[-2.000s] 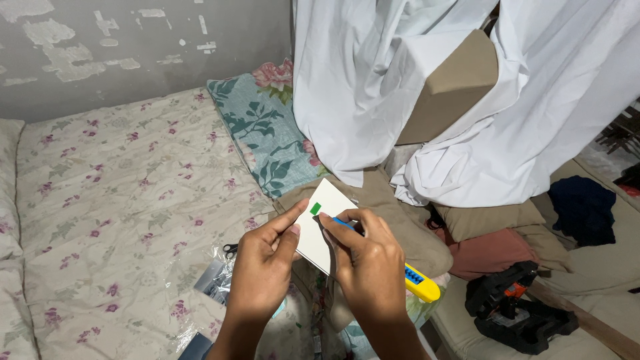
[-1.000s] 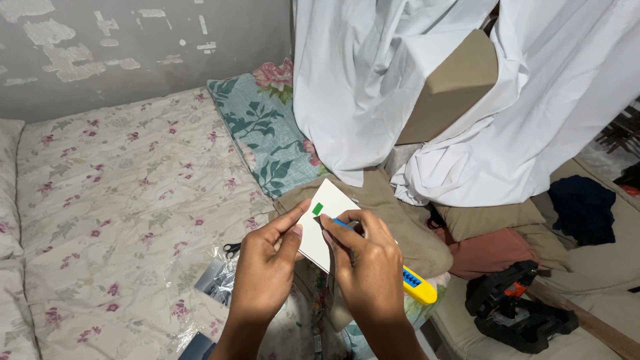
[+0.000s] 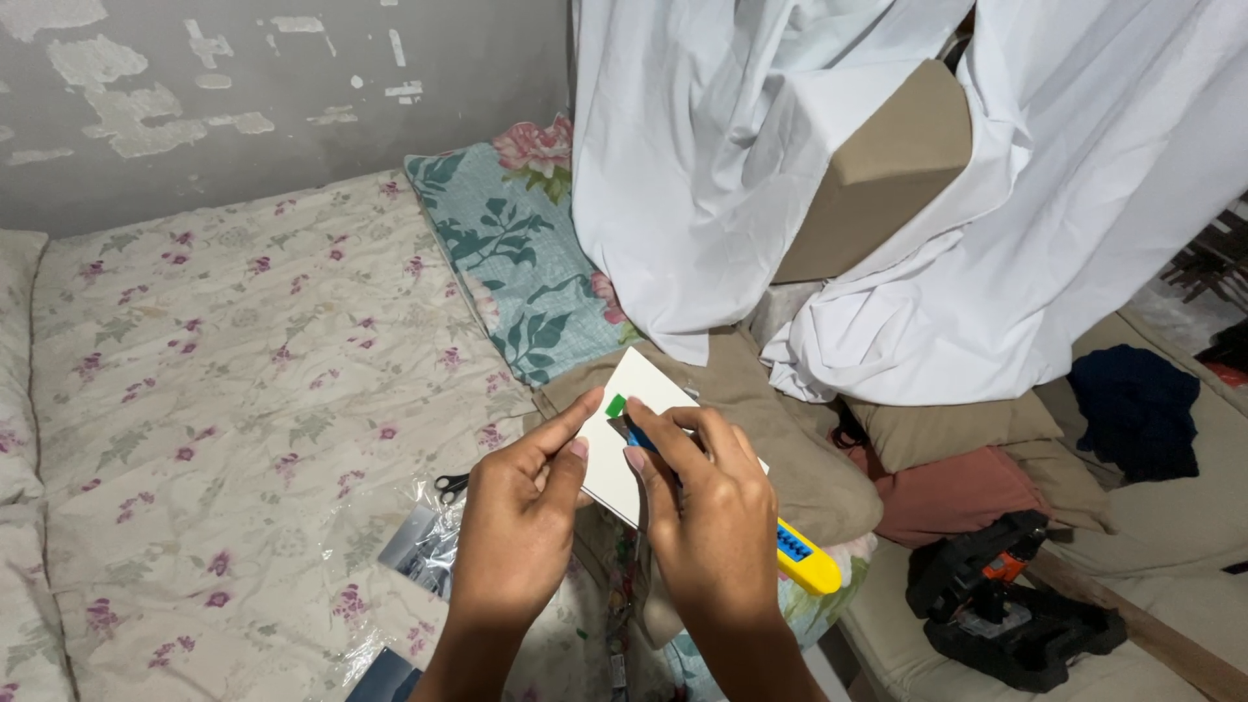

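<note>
My left hand (image 3: 522, 517) grips the left edge of a white card or board (image 3: 643, 385) between thumb and fingers. A small green rectangular piece (image 3: 615, 406) lies on the white surface near my fingertips. My right hand (image 3: 707, 487) holds a yellow and blue utility knife (image 3: 807, 561); its handle sticks out to the lower right behind the hand. The blade tip points at the green piece, and my right index fingertip is beside it. Whether the blade touches the piece cannot be told.
Black-handled scissors (image 3: 450, 487) and clear plastic packaging (image 3: 429, 546) lie on the floral bedsheet (image 3: 244, 390). A folded teal floral cloth (image 3: 517, 263) is beyond. White drapery (image 3: 673, 195) covers part of a beige block (image 3: 887, 166). At lower right sits an open black tool case (image 3: 1004, 614).
</note>
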